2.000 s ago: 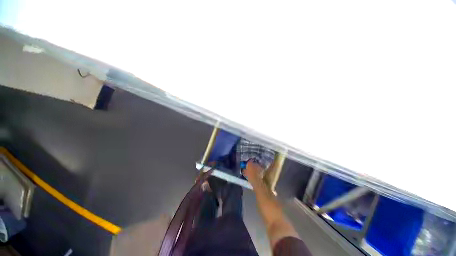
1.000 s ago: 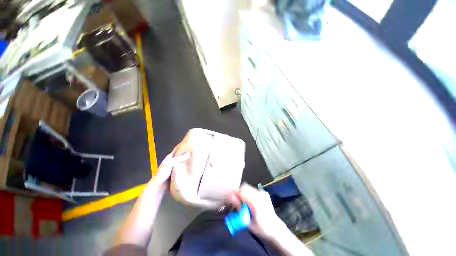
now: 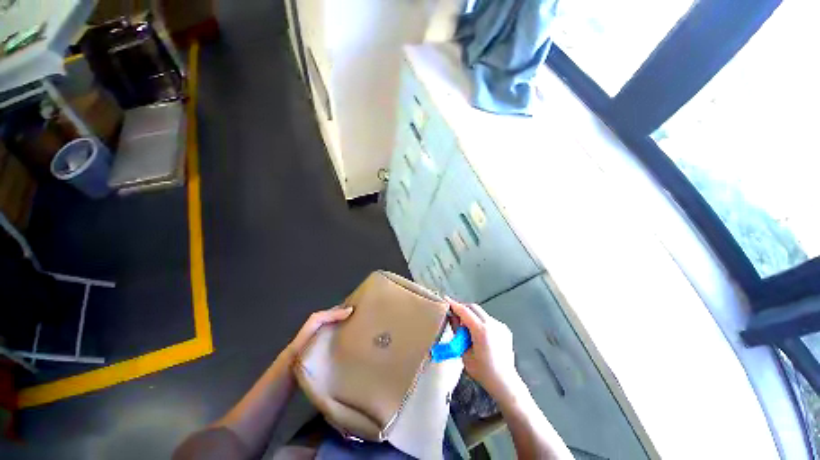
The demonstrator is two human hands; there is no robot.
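Observation:
A tan leather piece or small bag (image 3: 373, 346) with a small round metal stud near its middle is held in front of my lap. A paler panel shows along its lower right side. My left hand (image 3: 325, 325) holds its upper left side. My right hand (image 3: 483, 343) grips its upper right corner. A bright blue strip (image 3: 451, 345) shows at my right hand, against the bag's edge. The fingers behind the bag are hidden.
A pale blue drawer cabinet (image 3: 467, 229) with a white top stands right, under windows. Grey-blue cloth (image 3: 505, 54) lies on it. A white cabinet (image 3: 346, 99) stands ahead. A yellow floor line (image 3: 196, 225), a bin (image 3: 83, 166) and a metal frame (image 3: 85, 319) are left.
Since a second ago the bag has turned, so its studded tan face shows. My right hand has moved from its lower edge up to its right corner. Earlier, my right hand was at an open drawer.

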